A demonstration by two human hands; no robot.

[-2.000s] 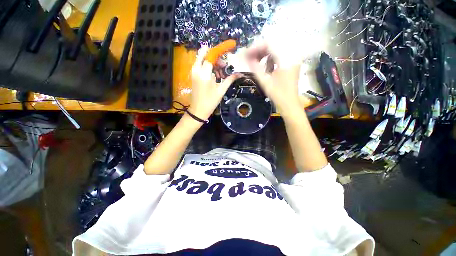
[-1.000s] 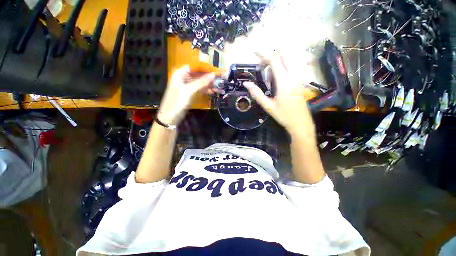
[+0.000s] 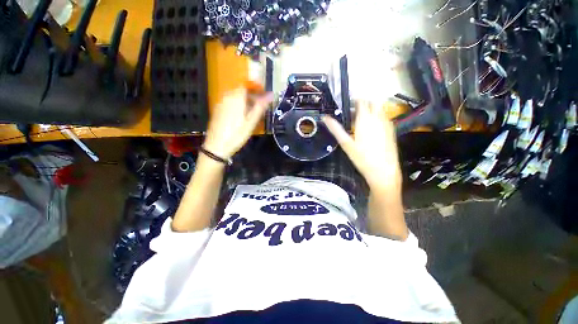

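Note:
The black camera housing (image 3: 306,144) lies at the bench's front edge, its round end with the pale central hole toward me and its squarish head away from me. Two thin black antennas (image 3: 345,85) stand out on its two sides. My left hand (image 3: 236,117) is beside the housing's left side, fingers apart, with an orange cot on a fingertip. It is blurred, and no part shows in it. My right hand (image 3: 369,136) is at the right side, its thumb at or just over the round end. Its other fingers are washed out by glare, so I cannot tell if it holds something.
A black electric screwdriver (image 3: 431,88) lies right of the work. A pile of small black parts (image 3: 263,25) is behind it. A black foam tray (image 3: 179,69) and a pronged rack (image 3: 76,88) are at left. Cable leads (image 3: 491,152) hang at right. Black housings (image 3: 142,221) are heaped below left.
My hands have moved apart from over the housing's head to its two sides. The head and both antennas now show.

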